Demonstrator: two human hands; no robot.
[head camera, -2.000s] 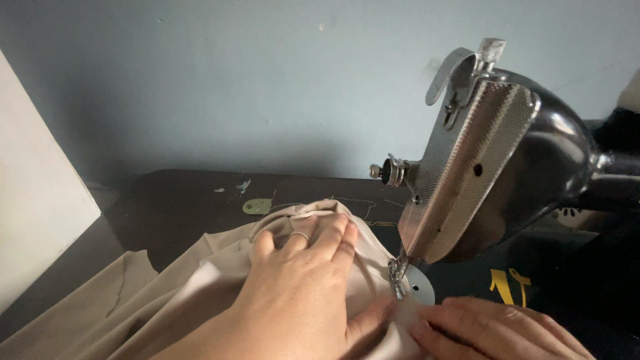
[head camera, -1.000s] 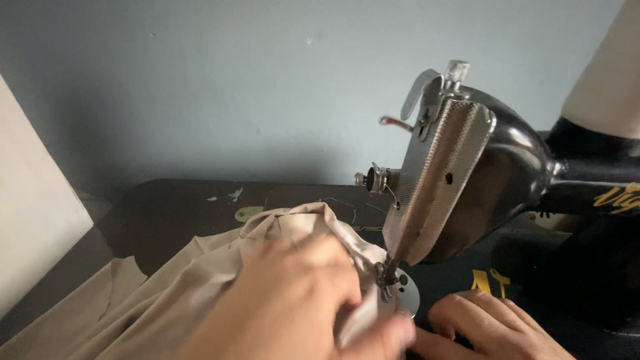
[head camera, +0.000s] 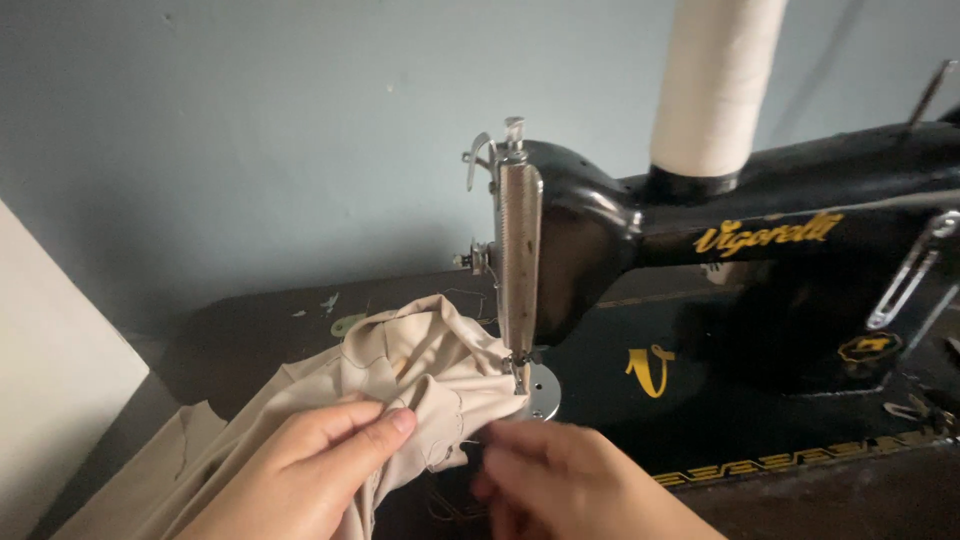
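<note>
A beige fabric piece (head camera: 300, 397) with stitched seams lies bunched at the left of a black Vigorelli sewing machine (head camera: 592, 240). Its edge reaches the presser foot (head camera: 519, 371) over the round metal needle plate (head camera: 547, 394). My left hand (head camera: 330, 450) pinches a fold of the fabric between thumb and fingers, left of the foot. Just in front of the needle plate is my right hand (head camera: 555, 472), blurred, fingers bent close to the fabric edge; whether it holds anything cannot be told. Loose thread (head camera: 435, 454) shows at the fabric edge between the hands.
A large white thread cone (head camera: 716, 82) stands behind the machine arm. The grey-blue wall (head camera: 300, 135) rises behind the dark tabletop (head camera: 247, 319). A white panel (head camera: 52, 360) stands at the left. Small scraps (head camera: 328, 302) lie near the back edge.
The view has swung to the right. My left hand, earlier spread flat on the fabric, now pinches a fold of it. The fabric is more bunched up beside the presser foot.
</note>
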